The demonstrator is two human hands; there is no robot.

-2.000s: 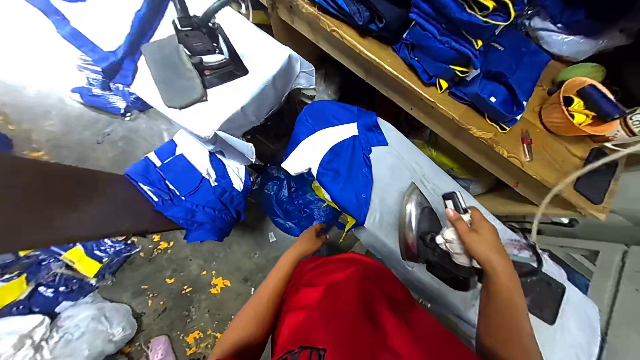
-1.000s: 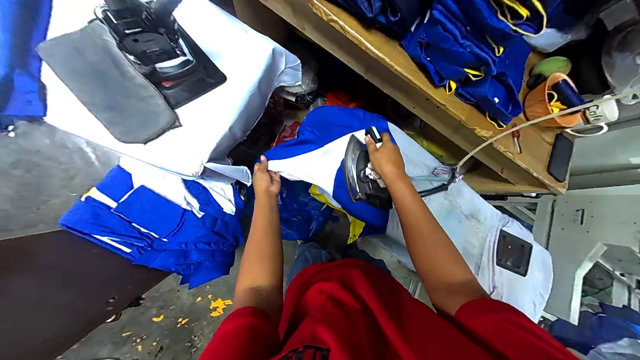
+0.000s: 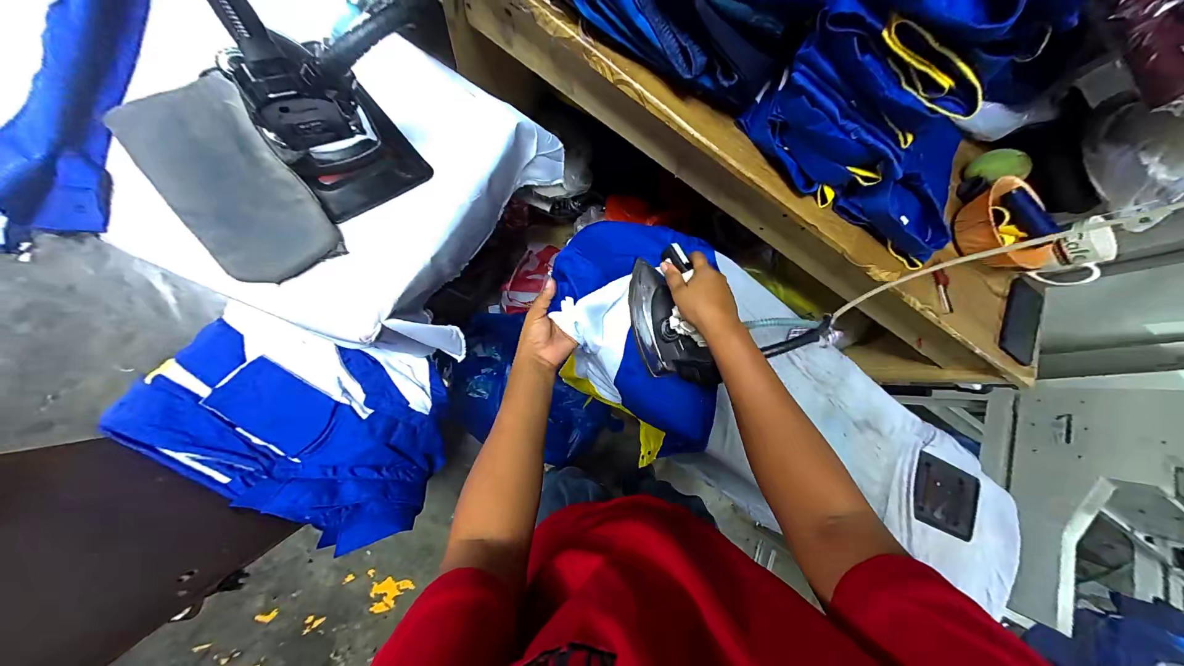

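My right hand (image 3: 700, 294) grips the handle of a black clothes iron (image 3: 655, 324), which rests tilted on a blue and white garment (image 3: 606, 310) with a yellow edge. The garment lies over the far end of a narrow ironing board (image 3: 832, 416) covered in pale cloth. At the garment's left side my left hand (image 3: 548, 338) pinches its white part between thumb and fingers. A cord runs from the iron's rear to the right. Nearer the board's right end lies a dark rectangular iron rest (image 3: 946, 495). The iron's soleplate is mostly hidden.
Another iron (image 3: 310, 120) stands on a white-covered table (image 3: 444, 185) at upper left, beside a grey pad (image 3: 227, 176). Folded blue garments (image 3: 277, 416) lie below it. A wooden shelf (image 3: 703, 157) carries blue clothing (image 3: 851, 120), an orange pot (image 3: 999, 222), a mug (image 3: 1087, 245) and a phone (image 3: 1020, 319).
The iron has moved from the middle of the board onto the garment with my right hand. My left hand, low by the garment's near edge two seconds ago, now holds its white part.
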